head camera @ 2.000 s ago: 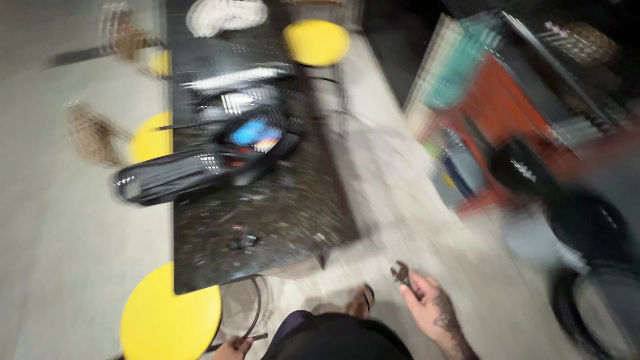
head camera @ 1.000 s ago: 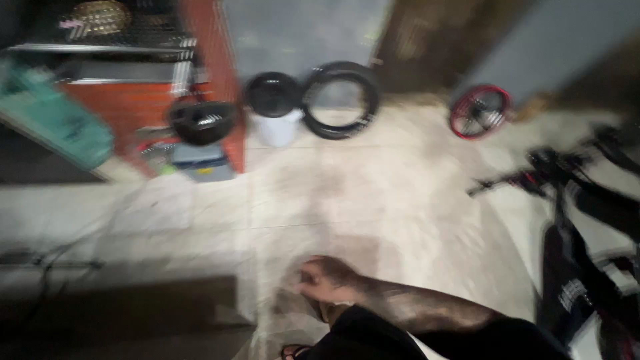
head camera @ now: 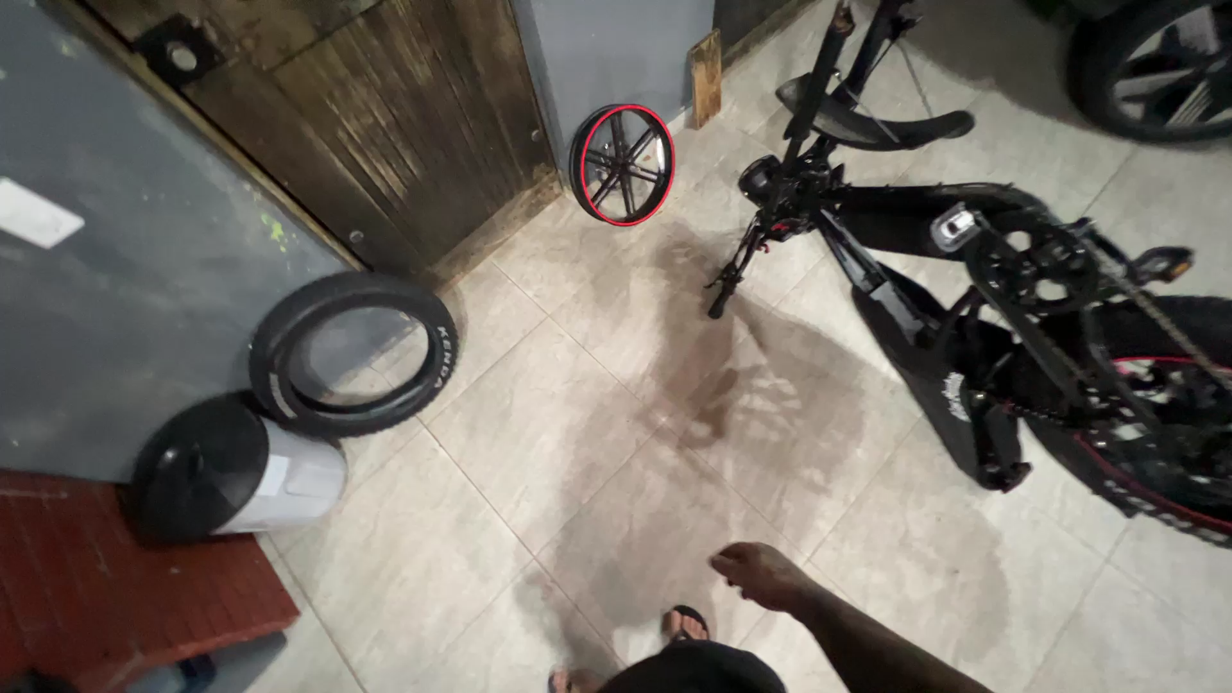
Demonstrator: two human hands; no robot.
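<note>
My right hand [head camera: 760,575] hangs over the tiled floor at the bottom centre, its fingers curled; whether something is inside them is hidden. My left hand is out of view. Ahead and to the right, apart from my right hand, a black fat-tyre bicycle [head camera: 924,226] appears to be upside down, its handlebar grip [head camera: 717,306] low near the floor. Its fork carries a black mudguard [head camera: 881,125] and no front wheel. A black spoked wheel rim with a red edge [head camera: 624,166] leans at the wall. A loose Kenda tyre [head camera: 438,351] leans at the left wall.
A grey bin with a black lid [head camera: 298,476] is beside the tyre, next to a red brick-patterned structure [head camera: 154,597]. Behind are a wooden door [head camera: 414,125] and a small wooden board [head camera: 706,82]. Another vehicle's wheel [head camera: 1165,72] is at the top right.
The view has swung right, from the dark table and yellow stools to the bicycle. My right hand showed a small dark tool two seconds ago; none is visible in it now. My left hand has left view.
</note>
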